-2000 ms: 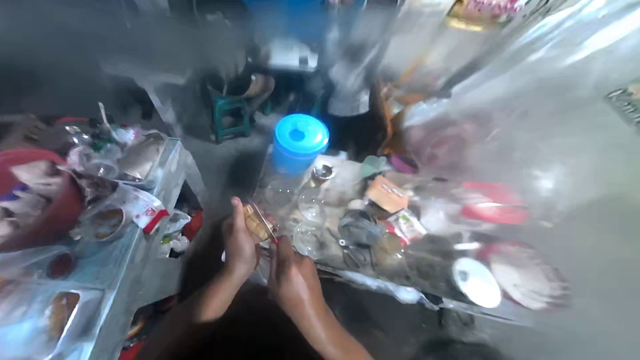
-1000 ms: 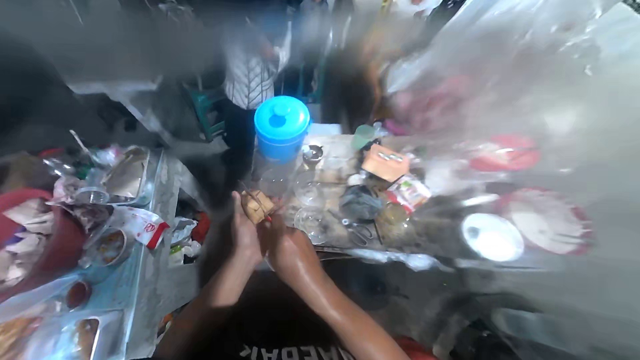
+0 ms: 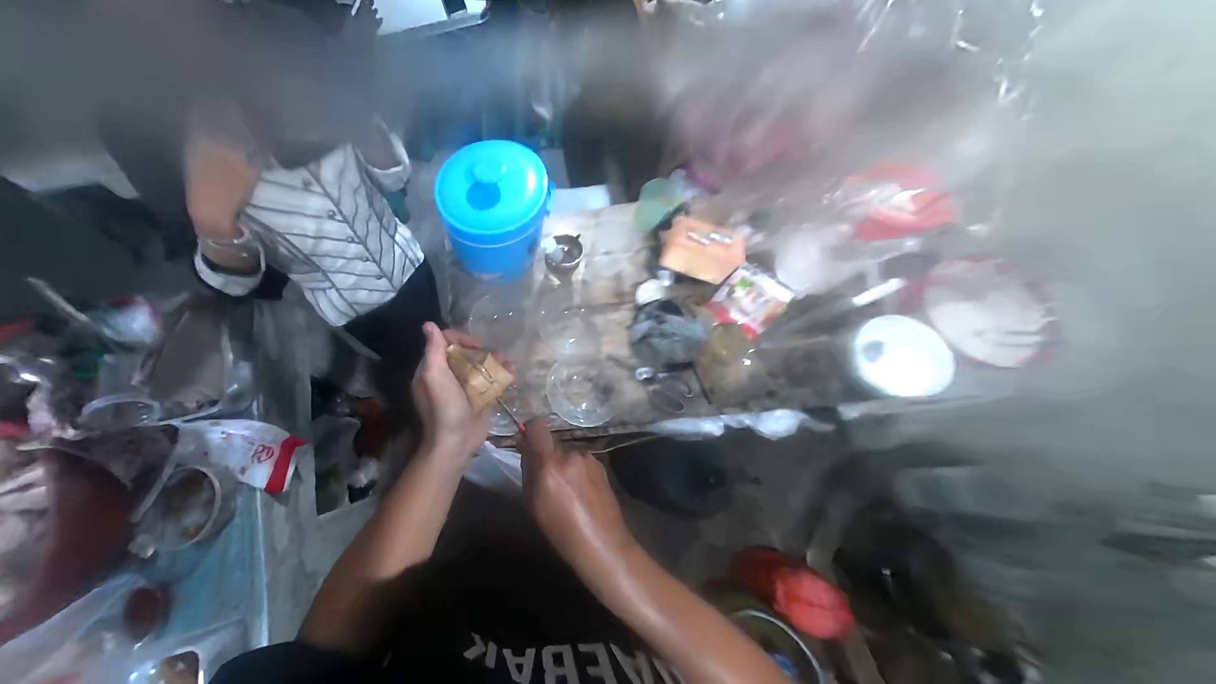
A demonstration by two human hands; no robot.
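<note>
My left hand (image 3: 450, 394) holds a light brown block of food (image 3: 482, 376), scored or cut into pieces, in its palm and fingers. In my right hand (image 3: 560, 480) is a small knife (image 3: 510, 414) with a thin blade and a reddish handle; its tip is at the lower edge of the block. Several clear glass bowls (image 3: 580, 391) sit on the wooden table just beyond my hands. Behind them stands a blue lidded plastic bucket (image 3: 491, 214).
A person in a striped shirt (image 3: 332, 223) stands beyond the table, left of the bucket. Right of the bowls lie a dark plastic bag (image 3: 668, 332), an orange box (image 3: 703, 249) and a white plate (image 3: 903, 355). A cluttered counter (image 3: 249, 560) holds a red basin (image 3: 81, 532) at left.
The block in my left hand shows scored or cut lines more plainly now. The person in the striped shirt has come into fuller view beside the bucket.
</note>
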